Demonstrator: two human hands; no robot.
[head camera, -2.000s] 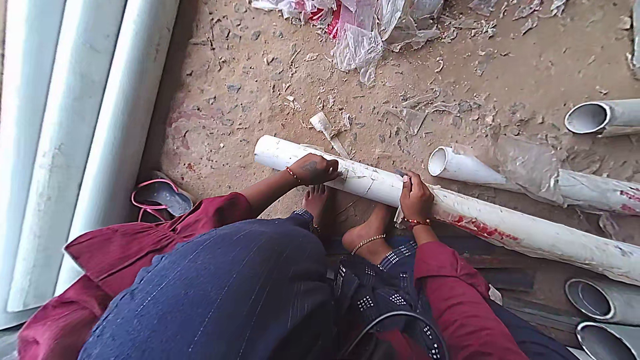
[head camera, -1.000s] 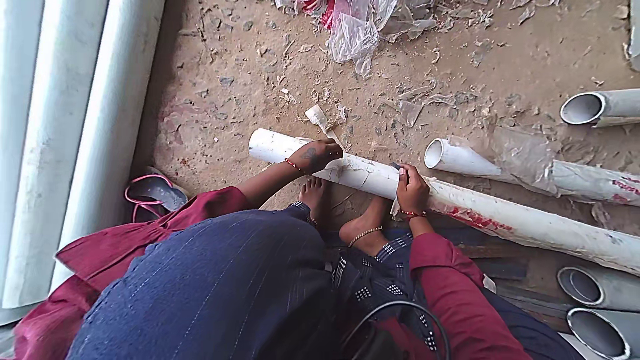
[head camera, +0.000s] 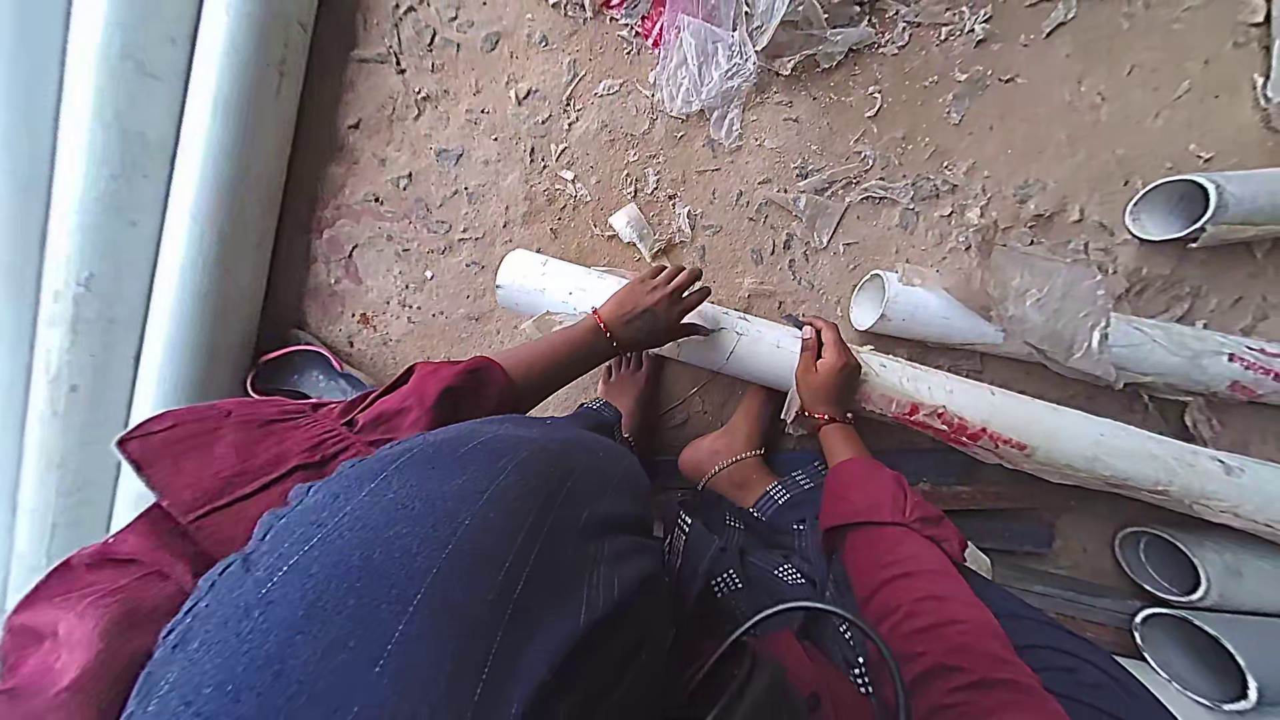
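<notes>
A long white plastic pipe (head camera: 750, 345) lies slantwise in front of me, with ragged film and red marks farther along it. My left hand (head camera: 655, 308) rests on the pipe near its left end, fingers spread a little and not wrapped around it. My right hand (head camera: 828, 368) is closed at the pipe's upper edge, with a small dark thing (head camera: 793, 321) at the thumb and fingertips; what it is cannot be told. Torn film hangs from the pipe below both hands. My bare feet are just below the pipe.
Large pale pipes (head camera: 215, 230) stand along the left, a dark sandal (head camera: 300, 372) beside them. At right lie a film-wrapped pipe (head camera: 920, 310), another pipe (head camera: 1235, 205) and two grey pipes (head camera: 1200, 660). Crumpled clear plastic (head camera: 705, 60) and scraps, including a white piece (head camera: 633, 228), litter the dirt ground.
My left hand, bent closed over the pipe earlier, now lies flatter with its fingers spread. The right hand stays at about the same place on the pipe.
</notes>
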